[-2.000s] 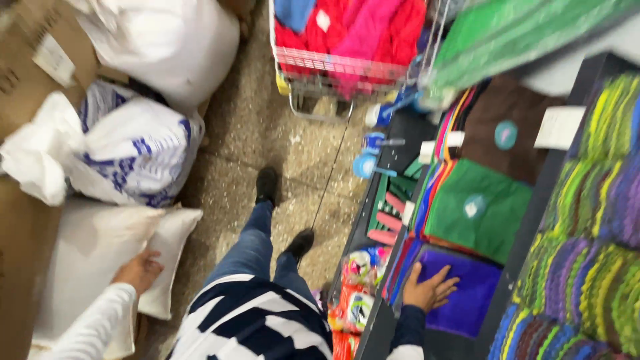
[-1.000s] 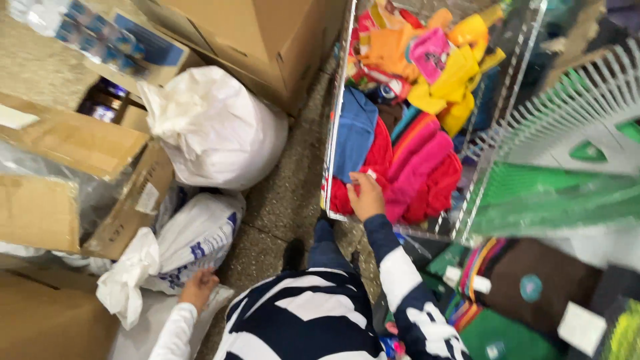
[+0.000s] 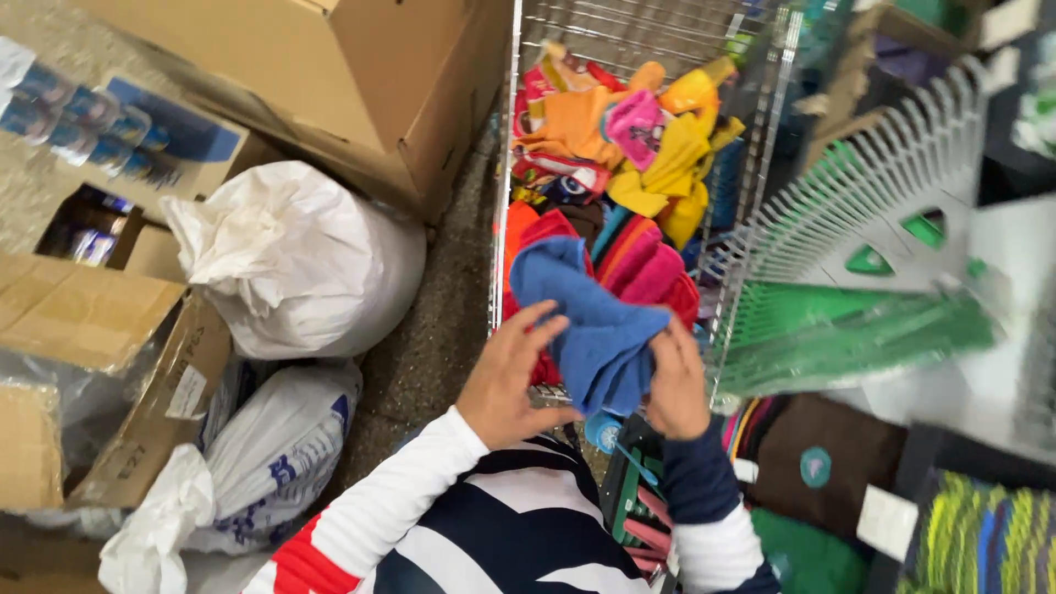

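Note:
A crumpled blue cloth (image 3: 590,322) is held up over the near end of a wire basket (image 3: 497,247). My right hand (image 3: 678,375) grips its right edge, thumb hidden behind the fabric. My left hand (image 3: 518,379) is at the cloth's left side, fingers spread and curved; whether its fingertips touch the cloth is not clear. Beneath and beyond it in the basket lie red and pink folded cloths (image 3: 639,260), yellow cloths (image 3: 672,165), orange cloths (image 3: 577,124) and a small pink printed piece (image 3: 635,128).
Left of the basket stand a large cardboard box (image 3: 396,74), a tied white sack (image 3: 305,256), a printed plastic sack (image 3: 280,454) and an open carton (image 3: 165,396). To the right are leaf rakes (image 3: 874,223), a folded brown cloth (image 3: 817,470) and striped textiles (image 3: 982,528) on a shelf.
The blue cloth, lying in the basket one second ago, is now lifted in my right hand. My left hand has come from beside the sacks to the cloth. The view has shifted from the shelf toward the basket.

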